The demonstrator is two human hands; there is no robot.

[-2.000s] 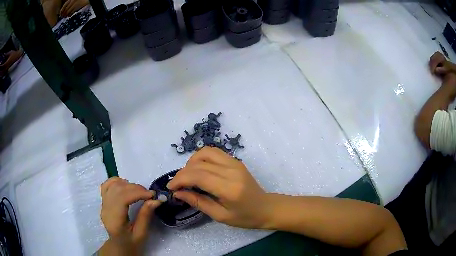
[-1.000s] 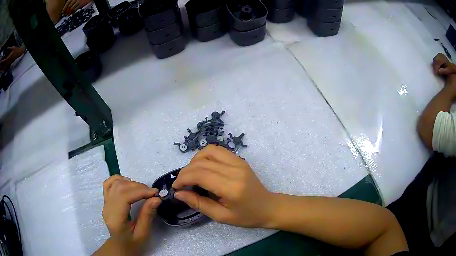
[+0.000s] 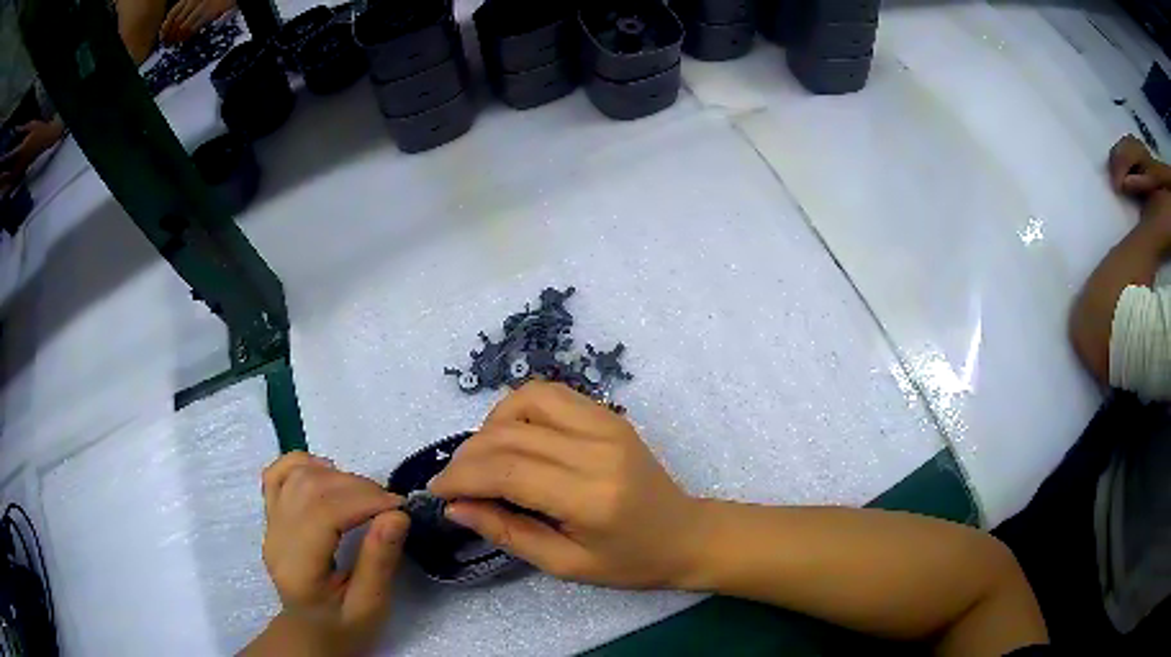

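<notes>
A dark cup-shaped housing (image 3: 465,562) stands on the white foam sheet, its open top up, partly hidden behind my right hand. My left hand (image 3: 331,533) pinches a small dark armed fitting (image 3: 421,507) between thumb and fingers at the housing's left rim. My right hand (image 3: 552,481) pinches the other side of the same fitting, above the housing. The fitting is mostly covered by fingertips. A loose pile of small armed fittings (image 3: 533,344), some with pale round spots, lies just beyond my right hand.
Stacked housings (image 3: 420,80) line the far side. A green metal upright (image 3: 193,231) stands at left, with black cables (image 3: 23,578) at the lower left edge. Another person's forearm (image 3: 1115,289) rests at right. Other people's hands (image 3: 190,18) show at the far left. A green table edge (image 3: 758,616) is near me.
The fitting between my fingertips has turned, and its pale round spot no longer shows clearly. Both hands keep nearly the same place. The view has shifted slightly.
</notes>
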